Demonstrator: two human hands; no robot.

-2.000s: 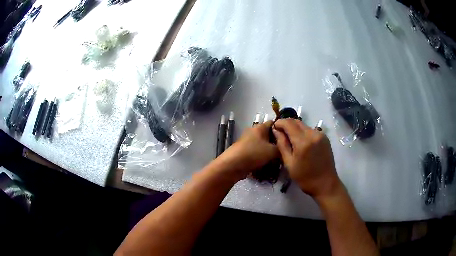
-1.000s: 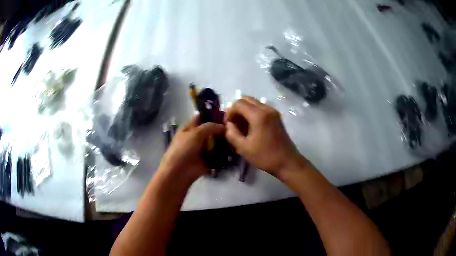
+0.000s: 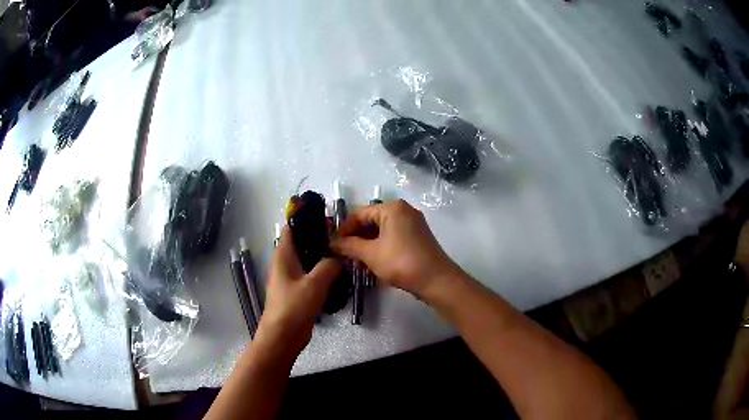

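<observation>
My left hand [image 3: 294, 281] is closed round a black coiled video cable [image 3: 309, 223] with a yellow end at its top. My right hand [image 3: 384, 244] is at the coil's right side, thumb and forefinger pinched together; a small reddish patch shows near the fingertips, and whether they hold a thin wire cannot be told. Dark tubes [image 3: 245, 283] with pale tips lie left of my left hand. More dark tubes [image 3: 358, 294] lie beside and partly under my hands. The lower part of the coil is partly hidden by my left hand.
A bagged black cable [image 3: 444, 152] lies ahead. Larger bagged cables [image 3: 193, 211] lie at left, by the gap between tables. More bagged bundles [image 3: 637, 176] lie at right. Pale bagged parts [image 3: 70, 215] are on the left table. Part of a person shows at top left.
The view has shifted, so table items appear moved. My left hand still holds the coil; its yellow end now sits against the coil top. My right hand remains at the coil's right side.
</observation>
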